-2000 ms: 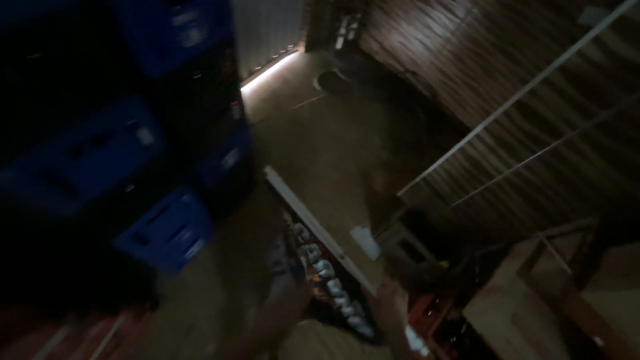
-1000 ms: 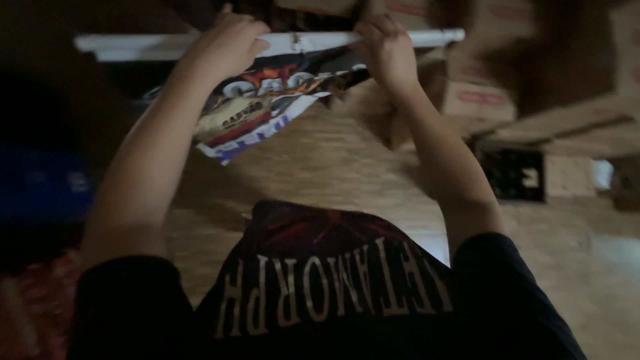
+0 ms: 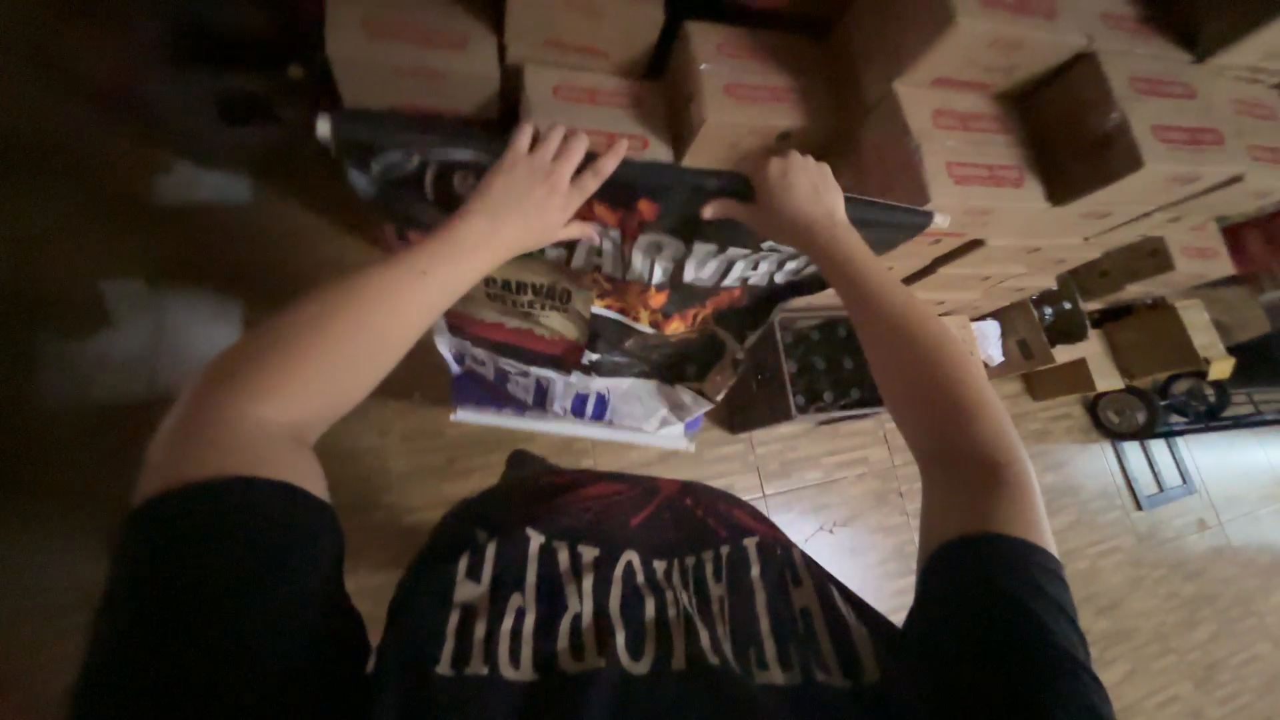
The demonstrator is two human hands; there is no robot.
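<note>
A printed banner (image 3: 660, 260) with a flame picture and large lettering hangs from a thin pole rolled into its upper edge. The pole's pale end caps stick out at both sides. My left hand (image 3: 545, 185) lies over the rolled edge left of the middle, its fingers spread on top and the thumb below. My right hand (image 3: 790, 195) grips the same edge right of the middle, the fingers curled over it and the thumb along its front. The lower part of the banner is creased and ends in a white and blue strip (image 3: 580, 400).
Cardboard boxes (image 3: 970, 130) are stacked behind the banner and to the right. A crate of dark bottles (image 3: 825, 365) stands on the tiled floor (image 3: 800, 470) behind my right forearm. Farther right is a hand truck with black wheels (image 3: 1125, 412). The left side is dark.
Since the last earlier frame the pole's visible edge has turned from white to the dark print, and my left hand's fingers have spread. The view has swung from blue crates to cardboard boxes.
</note>
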